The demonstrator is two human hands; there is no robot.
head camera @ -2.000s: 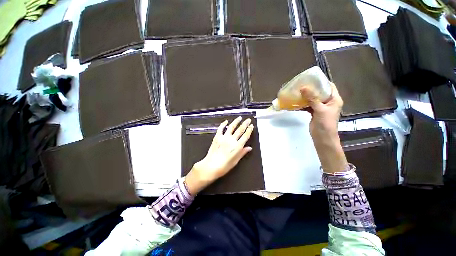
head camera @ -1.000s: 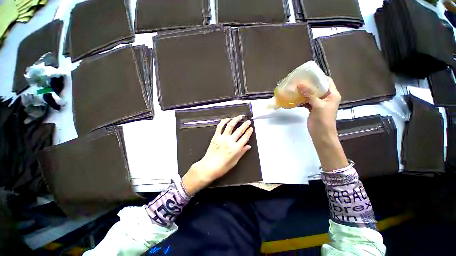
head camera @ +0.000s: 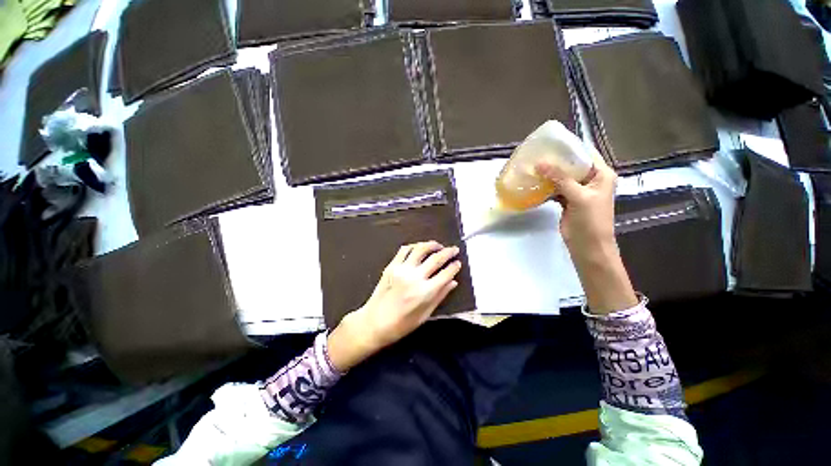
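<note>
A dark brown zippered panel (head camera: 355,250) lies flat in front of me, its pale zipper (head camera: 387,203) near the top edge. My left hand (head camera: 410,289) rests flat on its lower right part, fingers slightly apart. My right hand (head camera: 583,196) is closed around a translucent glue bottle (head camera: 547,159) with amber contents, tilted down to the left. The thin nozzle (head camera: 480,227) points at the panel's right edge, close to my left fingertips. Whether the tip touches the edge is hard to tell.
Stacks of plain brown panels (head camera: 351,105) stand in rows beyond. A zippered stack (head camera: 670,250) is at the right. A tall dark pile (head camera: 752,55) stands far right. A crumpled plastic bag (head camera: 73,136) and a single draped brown piece (head camera: 159,305) are at the left. White paper (head camera: 519,268) lies beside the panel.
The nozzle has moved down from the panel's top right corner along its right edge. My left hand has slid lower on the panel, uncovering the zipper. The view has shifted slightly.
</note>
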